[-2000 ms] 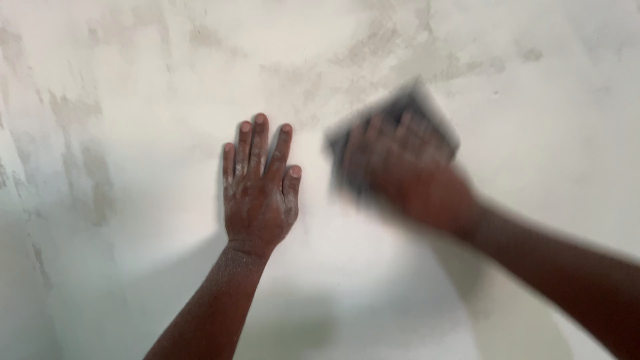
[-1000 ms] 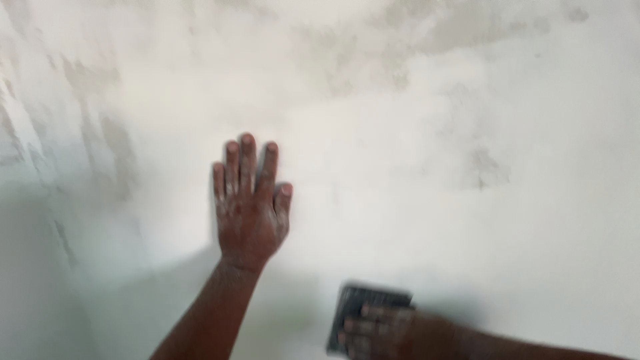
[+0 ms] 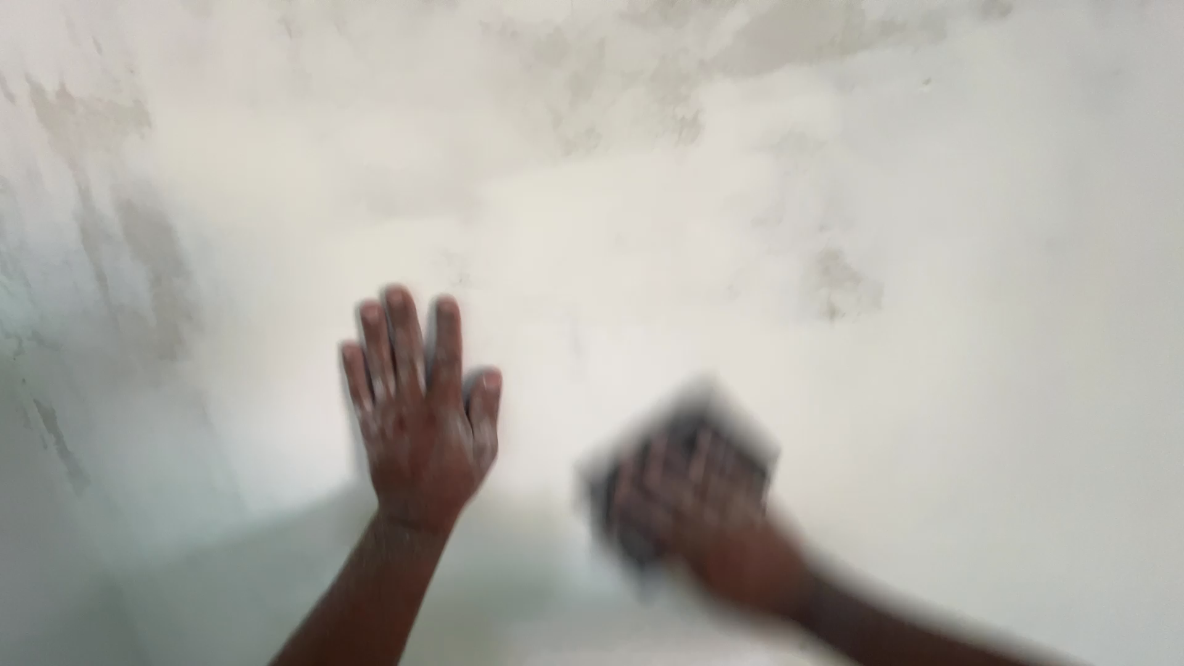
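A whitish plastered wall (image 3: 601, 259) fills the head view. My left hand (image 3: 421, 425) lies flat against it, left of the middle, with its fingers apart and pale dust on the skin. To the lower right, my right hand (image 3: 708, 518) presses a dark, roughly square sheet or pad, perhaps sandpaper (image 3: 694, 416), to the wall. Both the hand and the pad are blurred, and the palm side of the grip is hidden.
Grey-brown patches (image 3: 153, 268) mark the wall at the left, and a larger greyish patch (image 3: 786, 37) runs along the top. A smaller stain (image 3: 837, 282) is right of the middle. Soft shadow lies on the lower left of the wall.
Over the last second my right hand and the dark pad have moved up the wall, after being higher up two seconds ago. My left hand stays flat on the wall.
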